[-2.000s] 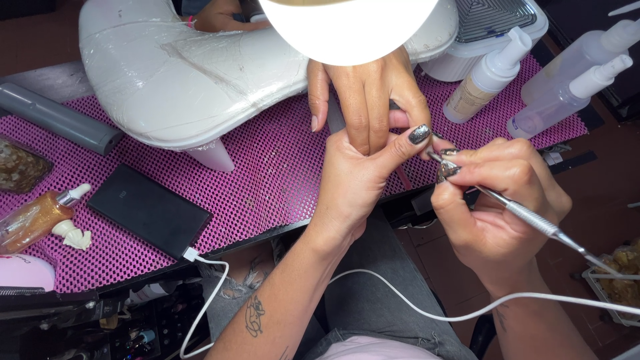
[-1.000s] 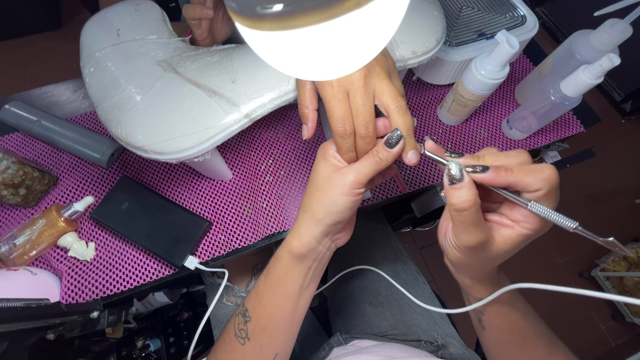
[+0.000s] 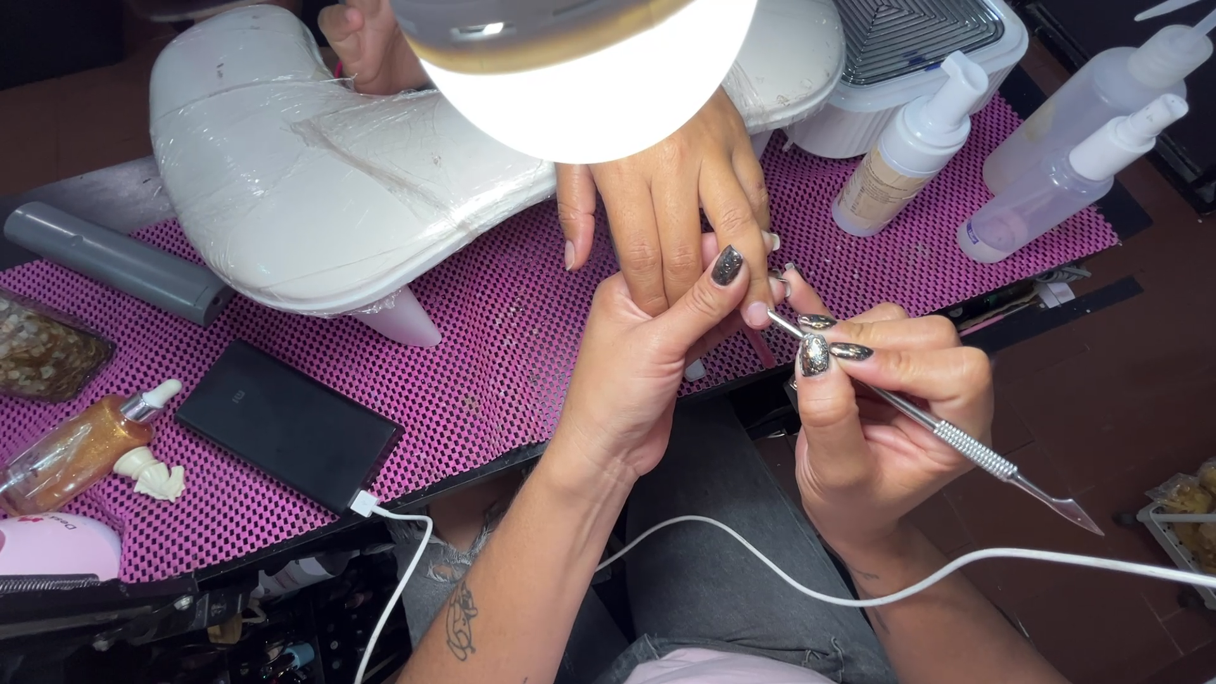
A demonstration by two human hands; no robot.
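My left hand (image 3: 646, 361) holds a finger of another person's hand (image 3: 665, 199), my dark-nailed thumb lying along it. That hand rests palm down, fingers toward me, partly hidden by a bright lamp (image 3: 589, 85). In my right hand (image 3: 883, 408) is a metal cuticle pusher (image 3: 974, 448) with a knurled handle, gripped between thumb and fingers. Its near end touches or almost touches the held finger's nail; its pointed blade sticks out to the lower right. My nails are dark and glittery.
A plastic-wrapped white armrest (image 3: 351, 180) stands on a pink mesh mat (image 3: 494, 351). Pump bottles (image 3: 893, 161) and a white vented box (image 3: 855, 104) are right. Left lie a black power bank (image 3: 290, 423), a gray cylinder (image 3: 114, 261) and a dropper bottle (image 3: 76, 451). A white cable (image 3: 807, 584) crosses my lap.
My right hand with the pusher has shifted, and the tool's working end has moved from beside my left thumb to the tip of the held finger. My left hand keeps hold of the other person's hand.
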